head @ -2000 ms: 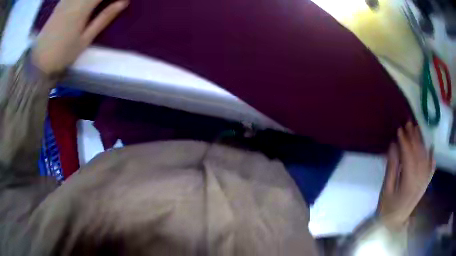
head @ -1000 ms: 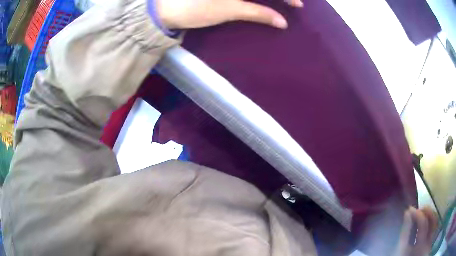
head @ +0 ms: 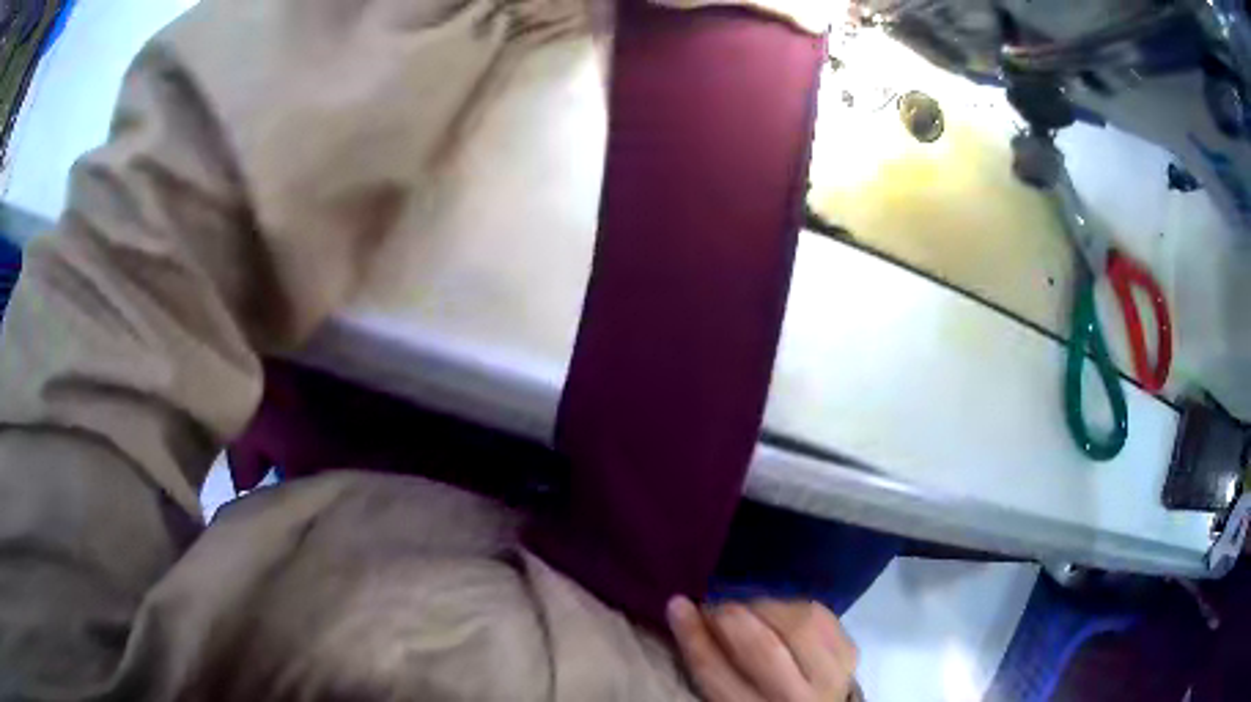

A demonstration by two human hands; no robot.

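A maroon fabric panel [head: 686, 274] lies as a long strip across the white table, from the bright lamp area at the top down over the front edge to my lap. My right hand [head: 768, 647] is at the bottom centre, fingers curled on the strip's lower end. My left sleeve reaches up to the top of the view, but my left hand is out of the picture. The strip's upper end is beside the yellowish machine bed [head: 947, 206]; glare hides detail there.
Scissors with green and red handles [head: 1095, 384] lie right of the machine bed. A dark shiny box [head: 1207, 455] is at the table's right end. The sewing machine head [head: 1125, 55] is at upper right. A blue basket [head: 1063, 645] stands at lower right. More maroon cloth lies below the table edge.
The panel, spread wide before, is now a narrow strip running towards me. My right hand has moved to its lower end near my lap. My left hand has left the view at the top.
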